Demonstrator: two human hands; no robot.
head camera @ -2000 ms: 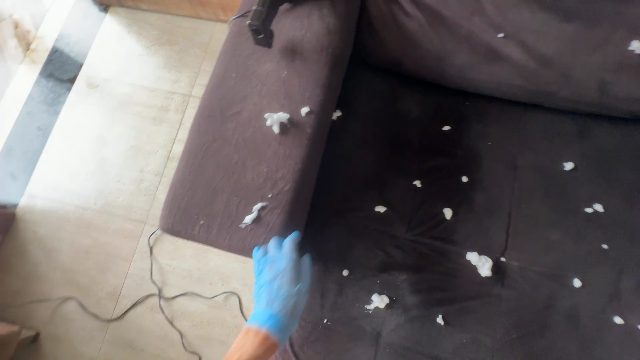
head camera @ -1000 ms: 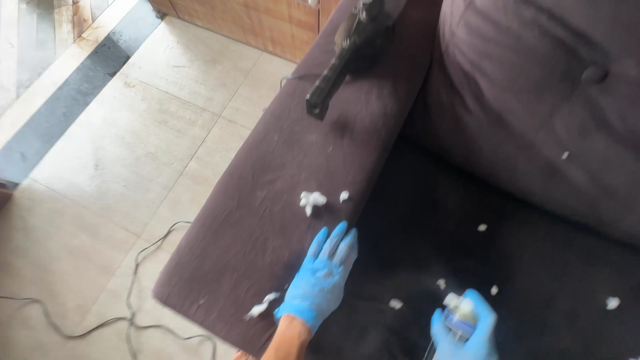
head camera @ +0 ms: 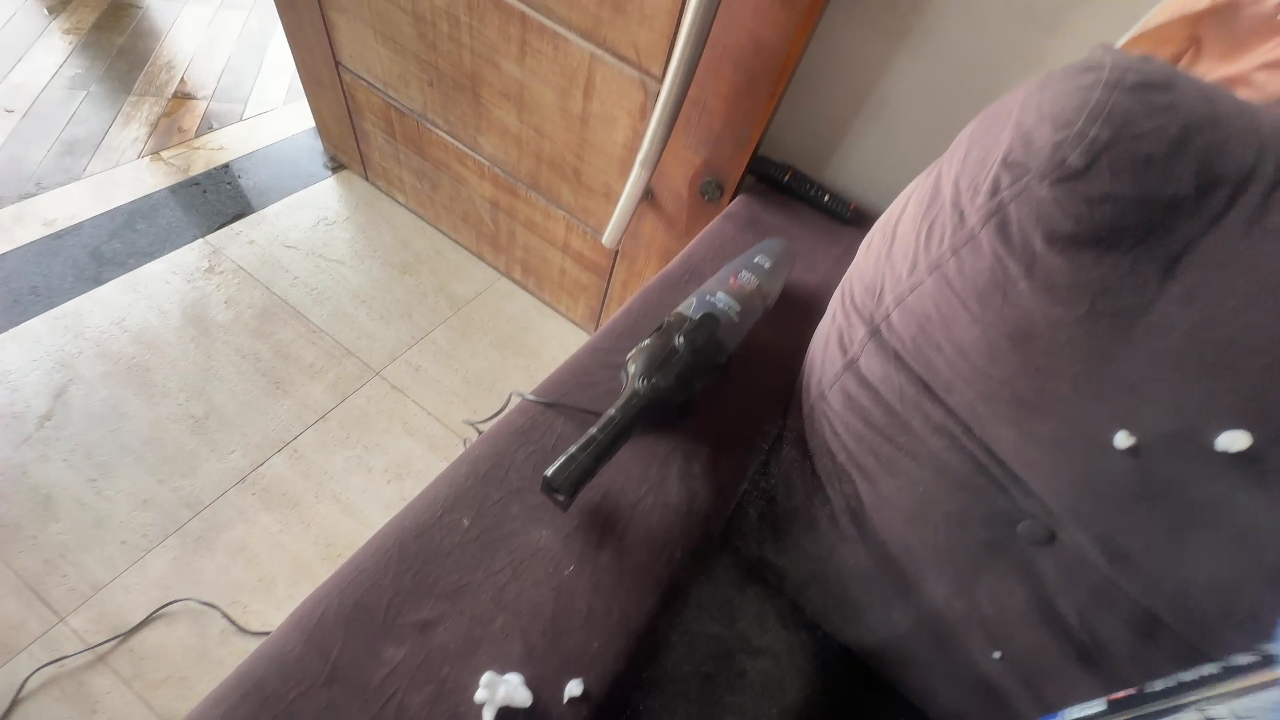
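Observation:
Neither my left hand nor my right hand is in view. A black and grey handheld vacuum cleaner (head camera: 685, 345) lies on the purple-brown fabric sofa arm (head camera: 430, 590), its narrow black nozzle pointing down and left. Blobs of white foam (head camera: 503, 692) sit on the arm at the bottom edge. More small foam spots (head camera: 1233, 440) dot the sofa's back cushion (head camera: 940, 430). The dark seat (head camera: 740, 630) shows between arm and cushion. At the lower right corner a shiny blue and white object (head camera: 1190, 690) is cut off by the frame; what it is, I cannot tell.
A wooden door (head camera: 480, 130) with a long metal handle (head camera: 660, 125) stands close beyond the sofa arm. A thin cable (head camera: 150, 615) runs over the tiled floor (head camera: 260, 400) at the left. A dark strip-shaped object (head camera: 805, 187) lies at the arm's far end.
The view has swung up toward the door. Both blue-gloved hands, seen one second ago, are out of view, as is the small container that the right one held.

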